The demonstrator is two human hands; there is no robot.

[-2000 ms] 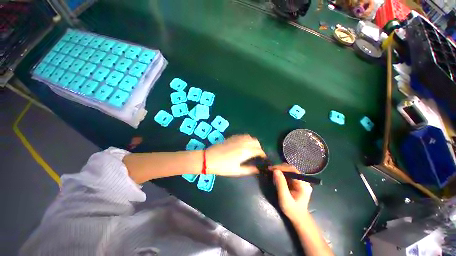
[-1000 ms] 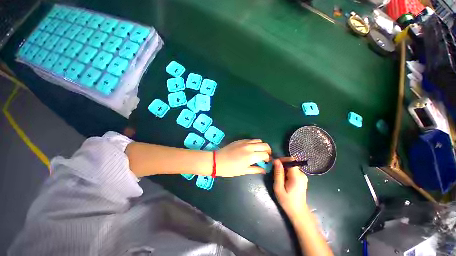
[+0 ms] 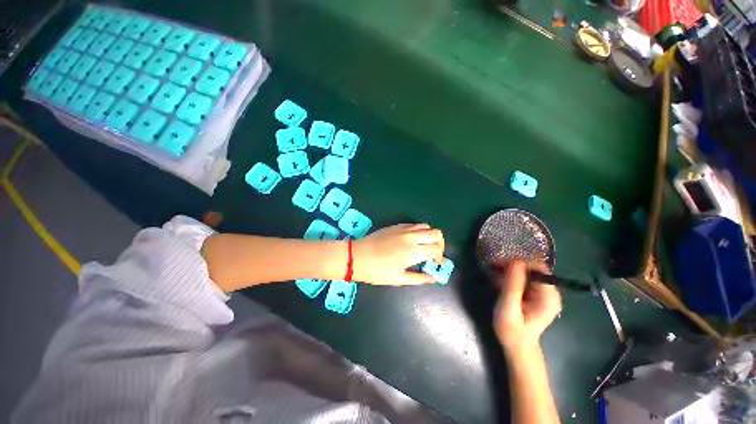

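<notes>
My left hand (image 3: 396, 255), with a red cord at the wrist, holds a turquoise housing (image 3: 439, 270) at its fingertips, low over the dark green bench. My right hand (image 3: 527, 305) holds a dark pen-like tool (image 3: 564, 282) at the near edge of the round parts dish (image 3: 516, 236). The dish holds speckled grey grains. The tool's tip is hidden by the fingers or blurred. Several loose turquoise housings (image 3: 335, 203) lie left of and partly under my left forearm.
A blister tray (image 3: 217, 166) filled with turquoise housings lies at the upper left. Two more housings (image 3: 523, 184) lie beyond the dish. A thin slim tool (image 3: 611, 310) lies right of it. A brown strip (image 3: 661, 174), blue bin (image 3: 718, 267) and round tins (image 3: 593, 41) stand at the right.
My right hand has moved right, away from my left hand, to the dish's near edge with the dark tool. My left hand stays near its place, and the housing at its fingertips shows more.
</notes>
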